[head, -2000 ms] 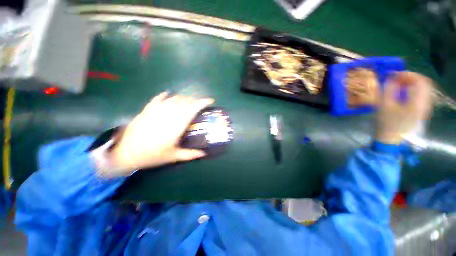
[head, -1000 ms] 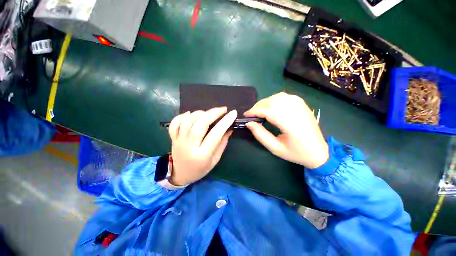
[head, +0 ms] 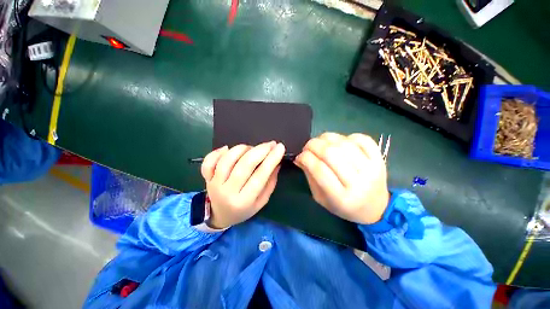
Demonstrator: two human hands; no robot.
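My left hand point(head: 242, 184) and my right hand point(head: 345, 175) meet over the near edge of the black foam work pad point(head: 262, 122). Both hold a thin dark object, seen edge-on, that looks like the phone mid-frame assembly point(head: 196, 160). Its left tip sticks out past my left hand. The fingers hide most of it. My right fingertips pinch at its right part; any small part there is hidden. The tweezers point(head: 385, 146) lie just right of my right hand, with two silver tips showing.
A black parts tray point(head: 369, 75) with gold strips point(head: 427, 67) is at upper right. A blue parts bin point(head: 481, 125) with brown-copper pieces point(head: 516, 130) adjoins it. A blue scrap point(head: 420, 180) lies on the mat. A grey box point(head: 129, 23) is upper left; a blue basket point(head: 104, 202) is lower left.
Over two seconds, my right hand has come from the blue bin to the phone, which is now held on edge. Since one second ago, both hands have moved slightly nearer my body.
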